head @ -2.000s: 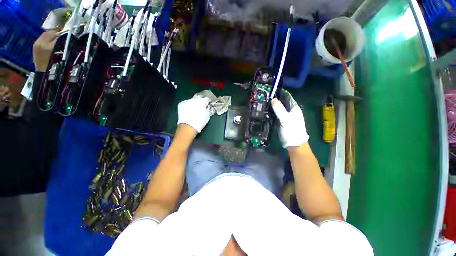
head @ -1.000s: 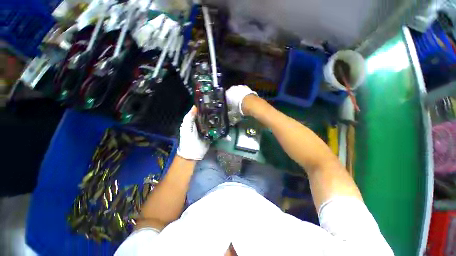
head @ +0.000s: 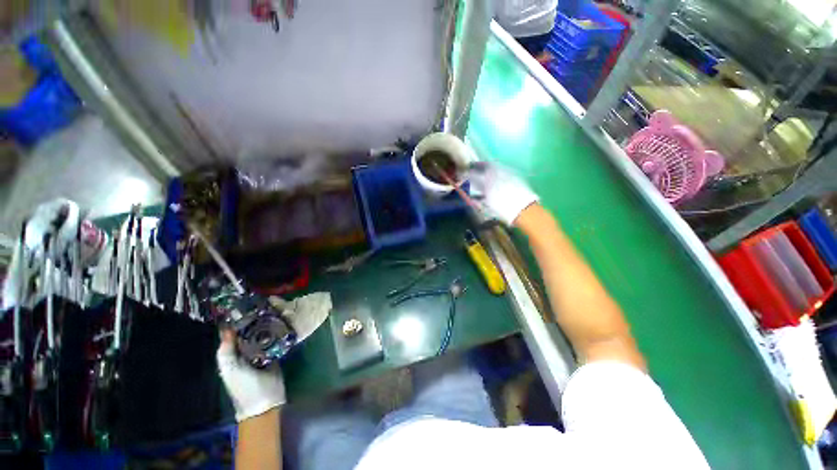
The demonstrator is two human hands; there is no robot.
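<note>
My left hand (head: 250,378), in a white glove, holds the black motor/gear unit (head: 262,332) at the left of the bench, its rod pointing up and left. An off-white rag (head: 310,313) lies against the unit's right side. My right hand (head: 500,191), also gloved, is at the rim of the white grease pot (head: 440,147) at the back. Its fingers are at the orange-red grease brush (head: 455,185), whose lower end is in the pot. The exact grip is blurred. The metal fixture block (head: 357,347) lies on the green bench top.
Stacked black units (head: 170,367) with upright rods stand at the left. Blue-handled pliers (head: 450,317), other pliers (head: 418,269) and a yellow-handled tool (head: 485,266) lie right of the block. A blue bin (head: 390,204) stands behind. The green conveyor (head: 633,303) runs along the right.
The view has swung to the right. My right hand has left the unit and reached out to the grease pot. My left hand still holds the unit.
</note>
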